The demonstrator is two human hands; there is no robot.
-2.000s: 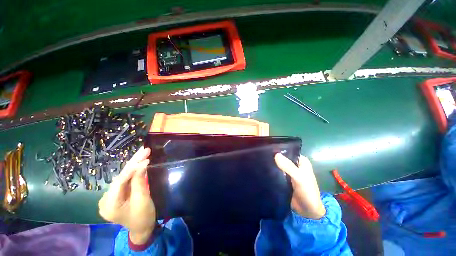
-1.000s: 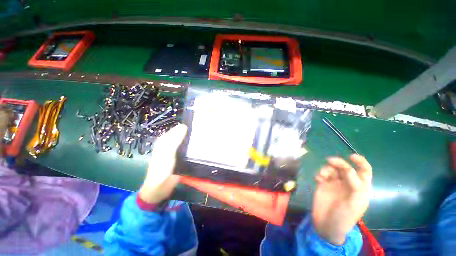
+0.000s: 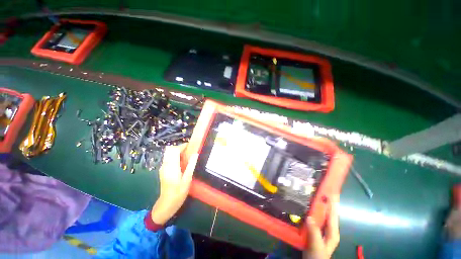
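Note:
An open tablet (image 3: 263,169) lies in a red-orange foam frame (image 3: 242,210), tilted in front of me, with its electronics facing up. A glaring battery (image 3: 236,159) is on its left and an orange flex (image 3: 262,178) crosses beside it. The board area on the right is blurred. My left hand (image 3: 174,184) holds the frame's left side. My right hand (image 3: 323,230) holds its lower right corner; the hand is partly cut off by the bottom edge.
A pile of black flex cables (image 3: 136,129) and a gold-orange flex bundle (image 3: 43,124) lie left. Tweezers (image 3: 361,179) lie right. Framed tablets (image 3: 285,78) and a black panel (image 3: 202,68) are on the far green surface. A person's purple sleeve (image 3: 38,212) is lower left.
The tablet was turned from its black face to its electronics side, and now sits in the foam frame. My right hand, earlier free, has taken hold of the frame. The view has shifted left.

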